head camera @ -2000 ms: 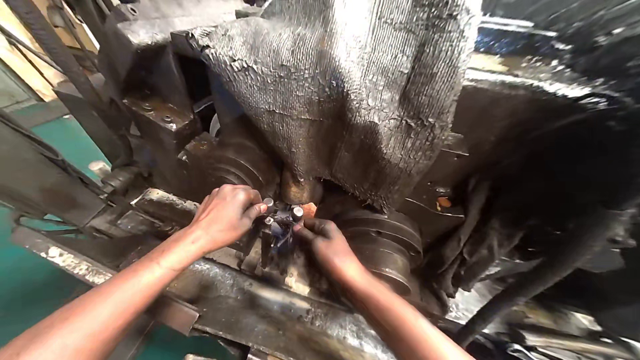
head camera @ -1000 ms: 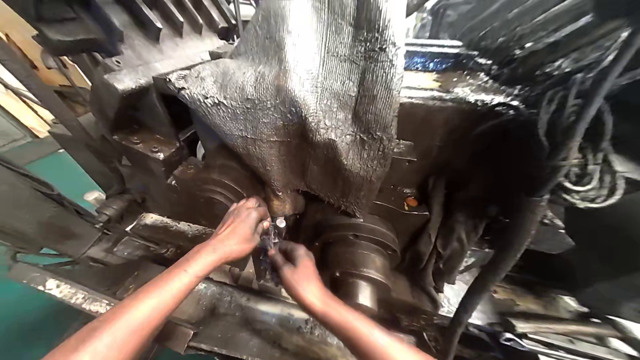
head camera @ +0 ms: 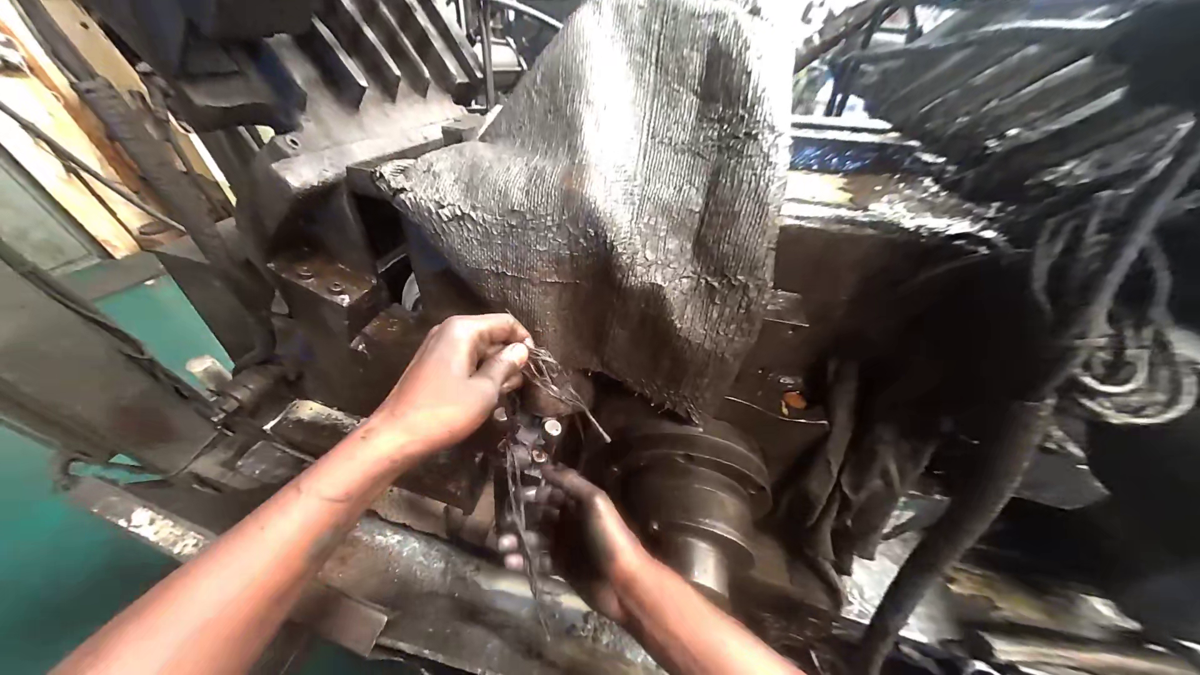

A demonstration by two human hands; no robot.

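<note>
My left hand point(head camera: 466, 375) pinches a bundle of thin dark strands point(head camera: 555, 380), wire or thread, between thumb and fingers. Other strands hang down beside a small metal fitting point(head camera: 531, 439) that has a pale round cap. My right hand point(head camera: 581, 525) is just below and right of this fitting, its forefinger at the fitting's lower edge. Its fingers are partly curled around the hanging strands and the fitting's lower part; whether they grip anything cannot be told. A ribbed, silvery heat-shield cloth point(head camera: 647, 197) hangs right above both hands.
A greasy flanged shaft point(head camera: 698, 478) lies right of my right hand. A metal rail point(head camera: 441, 562) crosses below the hands. A bolted block point(head camera: 328, 286) stands at left. Dark rags point(head camera: 834, 469), a thick hose point(head camera: 975, 525) and coiled cable point(head camera: 1134, 375) are at right.
My left hand has risen from the fitting and now holds up thin strands. My right hand has moved lower, and the fitting between the hands shows more. The view has shifted.
</note>
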